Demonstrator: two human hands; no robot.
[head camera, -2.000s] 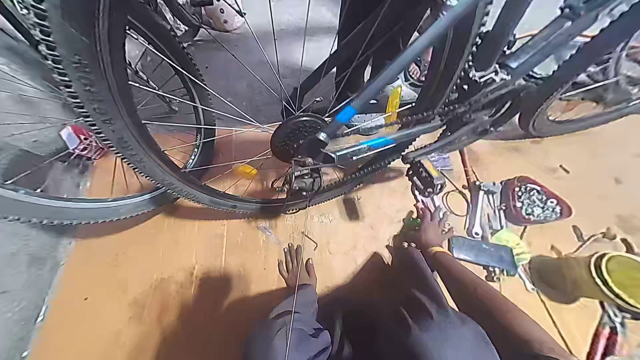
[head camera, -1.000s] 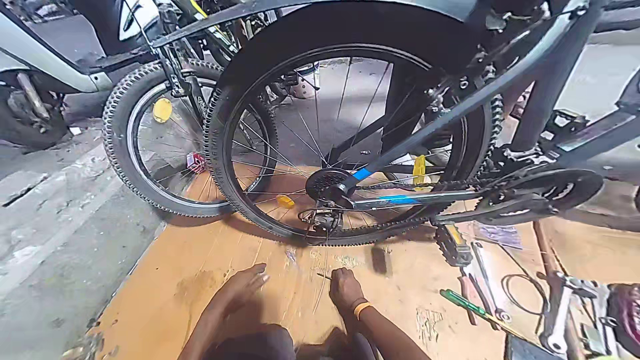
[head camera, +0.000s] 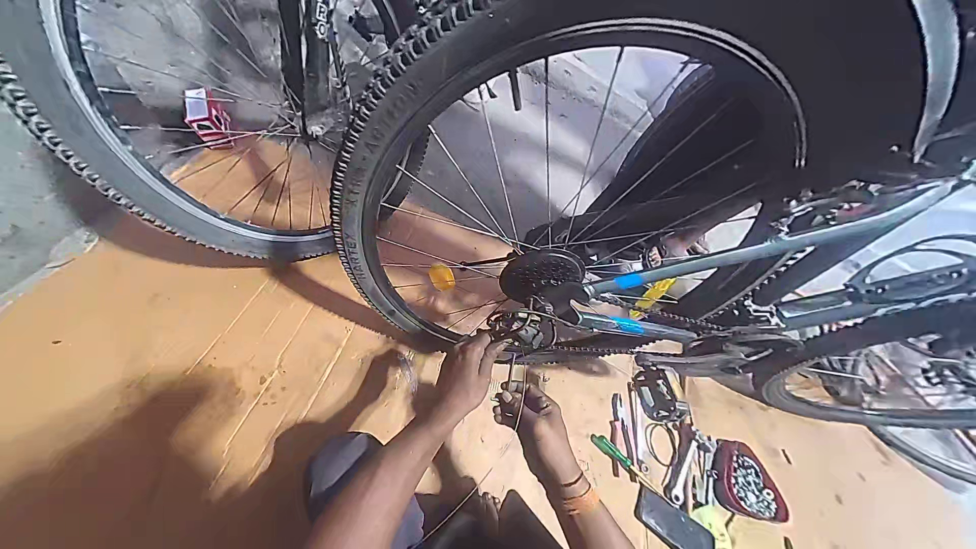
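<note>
The rear wheel of a bicycle (head camera: 358, 213) stands in front of me, with its rear sprocket cassette (head camera: 543, 274) at the hub. Below the cassette hangs the rear derailleur (head camera: 526, 329). My left hand (head camera: 467, 375) is up against the derailleur's lower left side, fingers bent; whether it grips a part is hidden. Just below the derailleur, my right hand (head camera: 526, 404) has its fingers closed around a thin metal tool (head camera: 512, 371), probably a hex key, whose tip points up at the derailleur. A thin cable (head camera: 476, 488) runs from near the right hand down between my legs.
On the orange board (head camera: 152, 320) at right lie a green-handled screwdriver (head camera: 612, 451), a wrench (head camera: 681, 471), a phone (head camera: 672, 520) and a red tray of small metal parts (head camera: 751, 480). A pedal (head camera: 657, 393) hangs above the tools. Another bicycle's wheel (head camera: 198, 229) stands at left.
Both hands have moved from over the board up to the derailleur. The thin tool was near my right hand one second ago. The view has moved closer to the wheel.
</note>
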